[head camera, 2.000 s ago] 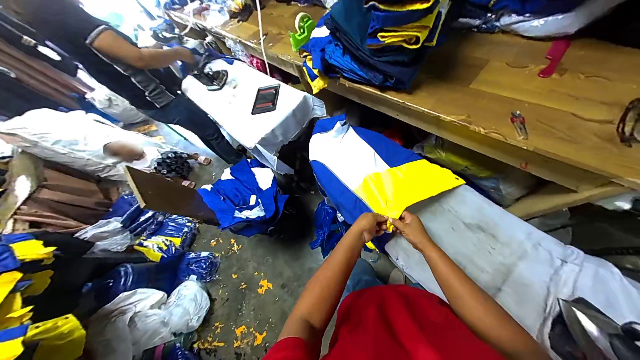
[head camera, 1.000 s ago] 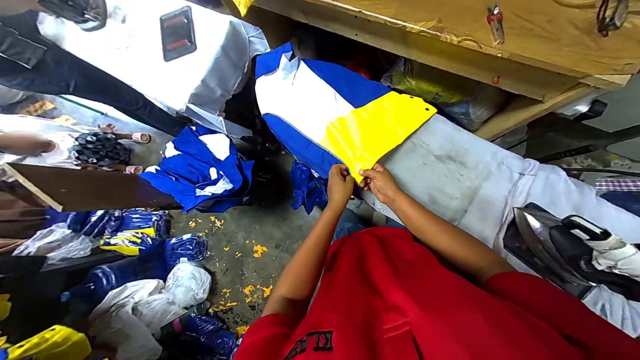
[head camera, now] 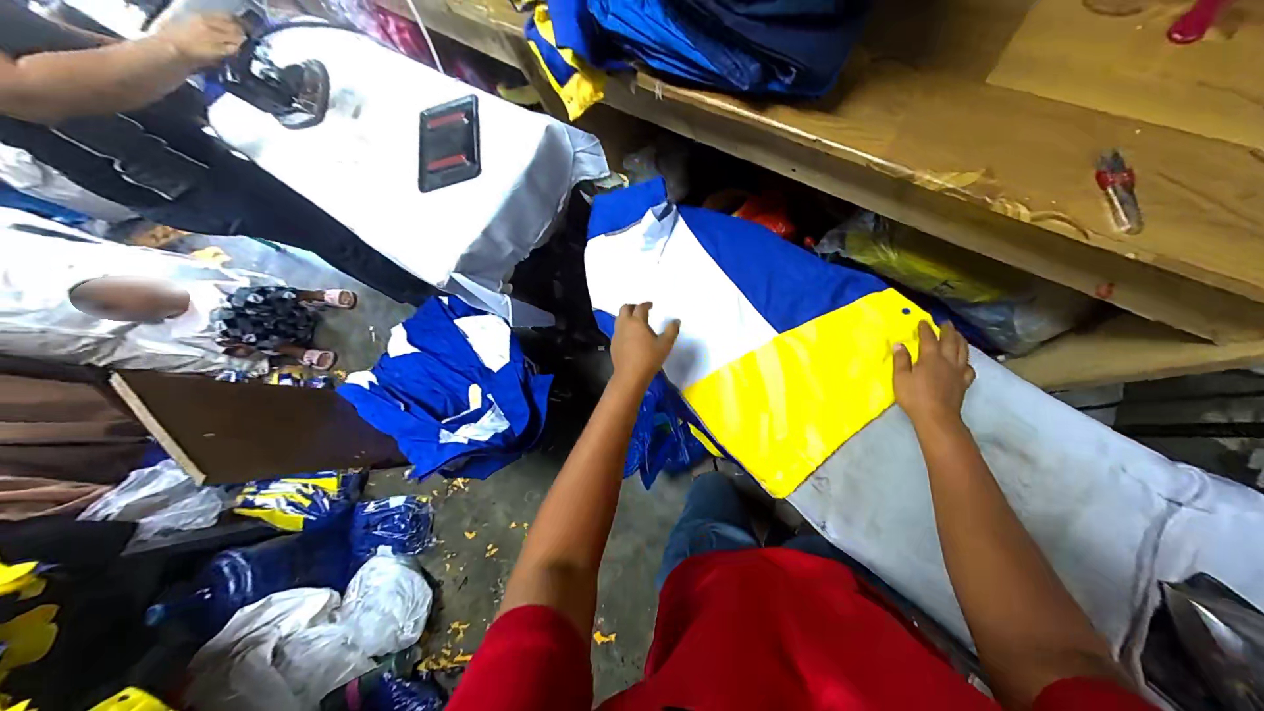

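Note:
A blue, white and yellow fabric piece (head camera: 800,385) lies spread on the pale cloth-covered ironing board (head camera: 1047,474). My left hand (head camera: 642,346), fingers apart, is over the white section near its left edge. At the yellow section's upper right corner, by a small dark spot, my right hand (head camera: 931,370) rests with spread fingers. Neither hand appears to grip the fabric. Part of a clothes iron (head camera: 1210,632) shows at the board's lower right.
A wooden table (head camera: 889,128) holds folded blue garments (head camera: 731,39) and small snips (head camera: 1119,193). At upper left a person's hand (head camera: 202,38) is near another iron (head camera: 286,89) on a white-covered table (head camera: 385,49). Blue-and-white fabric (head camera: 454,385) is heaped left; bagged items lie below.
My hands were together at the yellow section's lower corner; they have let go and moved apart, left to the white part, right to the far yellow corner. The view has shifted.

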